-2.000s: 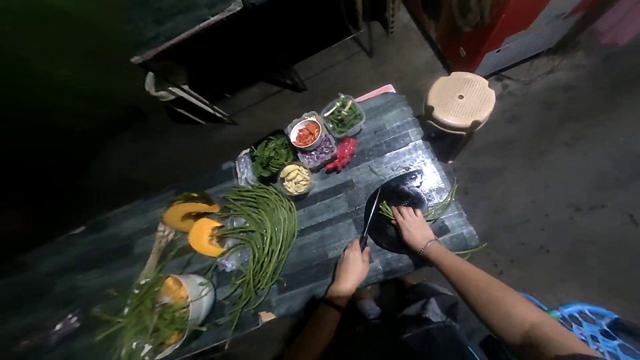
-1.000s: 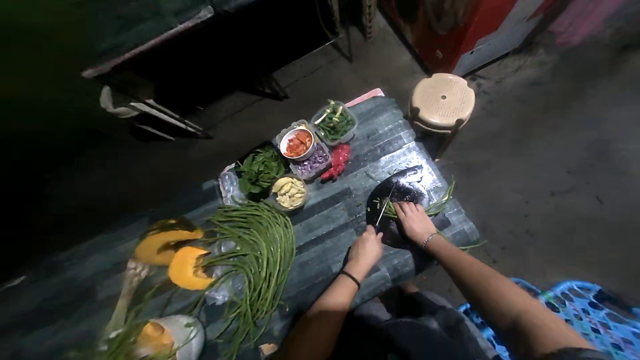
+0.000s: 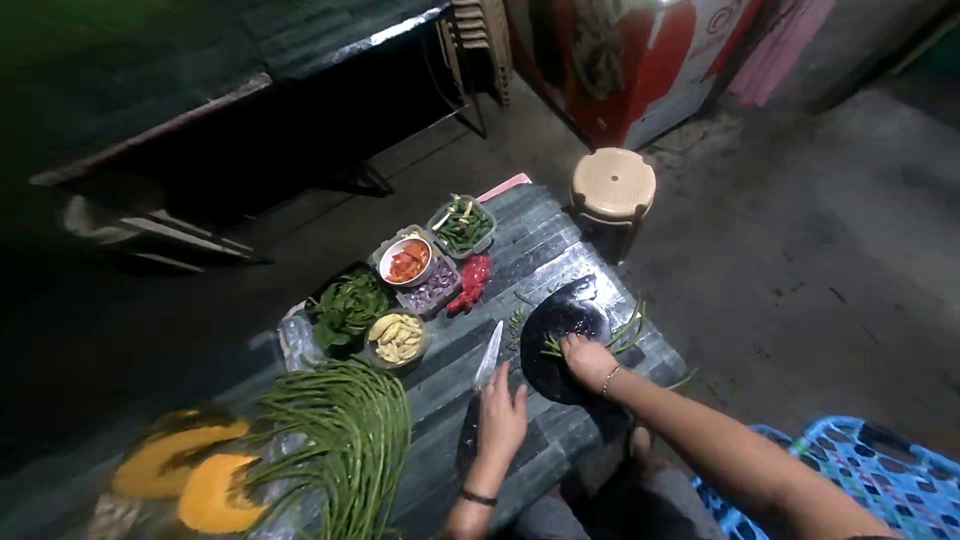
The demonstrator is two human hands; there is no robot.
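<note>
My right hand (image 3: 587,361) presses down on a bunch of cut long beans (image 3: 553,346) on a dark round cutting board (image 3: 534,364). Bean ends (image 3: 628,330) stick out beyond its far side. To the left of the board, my left hand (image 3: 502,412) has its fingers spread, over or beside the handle of a kitchen knife (image 3: 490,354). The blade lies on the table and points away from me; whether the fingers touch the handle is hidden. Small green bits (image 3: 517,328) lie between knife and board. A large bundle of long beans (image 3: 352,442) lies further left.
Pumpkin pieces (image 3: 217,495) lie at the lower left. Behind the beans stand peeled cloves or roots (image 3: 396,339), leafy greens (image 3: 349,307), a bowl of chopped tomatoes (image 3: 407,261), chopped onion (image 3: 433,289) and cut greens (image 3: 462,225), beside a red bag (image 3: 471,283). A plastic stool (image 3: 613,184) stands past the table corner.
The knife was in my left hand over the board; now it lies on the table left of the board and that hand's fingers have spread. My right hand remains on the beans.
</note>
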